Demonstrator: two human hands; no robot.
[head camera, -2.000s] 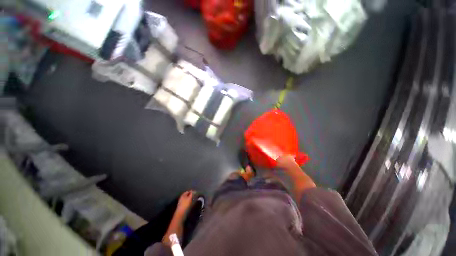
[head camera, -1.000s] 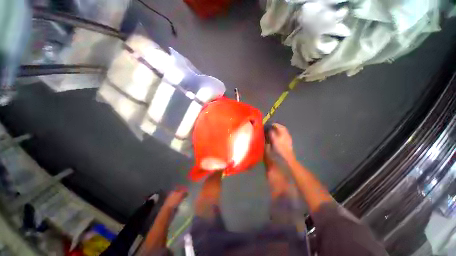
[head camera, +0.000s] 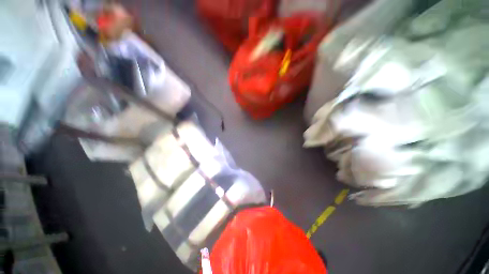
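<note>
A red-orange plastic bag (head camera: 265, 246), rounded and shiny, is cut off by the bottom edge of the view, near the middle. Its lower part and neck are hidden. Neither my left hand nor my right hand is in the picture, so I cannot see whether a hand touches the bag. A bound bundle of cream and dark cloth (head camera: 182, 184) lies just left of and beyond the bag, with dark straps around it.
A large heap of white and pale green cloth or sheeting (head camera: 407, 128) stands on the right. An open-topped red bag (head camera: 273, 69) with contents showing stands ahead, another red bag (head camera: 230, 18) behind it. Yellow floor tape (head camera: 328, 213) runs below the heap. Pale slats (head camera: 24, 208) line the left.
Both hands and my legs have left the view. The near red bag now shows lower, at the bottom edge. The view has tipped forward, bringing the red bags ahead and the pale heap further in.
</note>
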